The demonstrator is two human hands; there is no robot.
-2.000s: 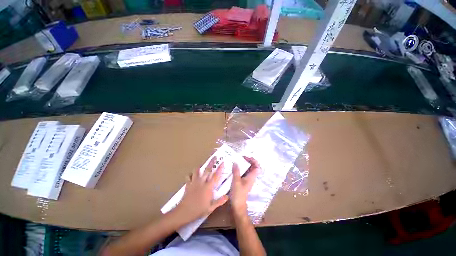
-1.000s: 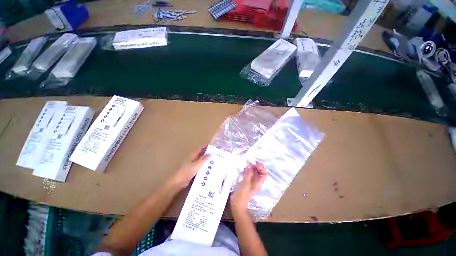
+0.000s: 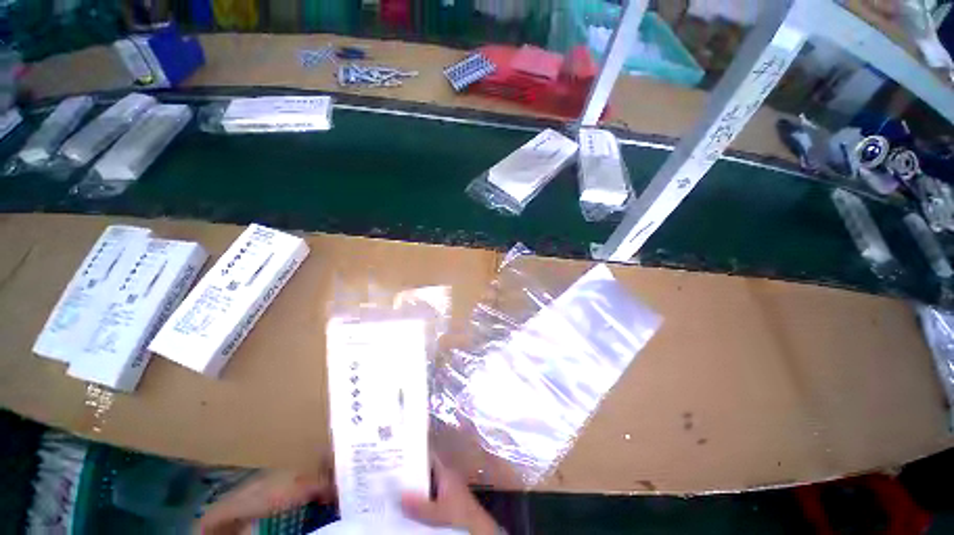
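Observation:
A white retail box (image 3: 379,408) with black print lies lengthwise at the near bench centre, with crinkled clear film at its far end and right side. My left hand (image 3: 274,495), blurred, is at the box's lower left edge. My right hand (image 3: 452,506) holds its lower right edge. The near end of the box is partly hidden by my hands and a white sleeve or garment. A glossy stack of flat poly bags (image 3: 573,368) lies to the right, with loose clear film (image 3: 509,303) at its left edge.
Three unbagged boxes (image 3: 230,298) lie at left on the cardboard bench cover (image 3: 774,355). Several bagged boxes (image 3: 528,167) rest on the green conveyor belt (image 3: 398,172). A slanting white post (image 3: 711,136) stands at the belt's near edge.
The box has turned more upright in view and moved left, with film now around its far end. Both hands have moved down to its near end. The camera view has shifted slightly.

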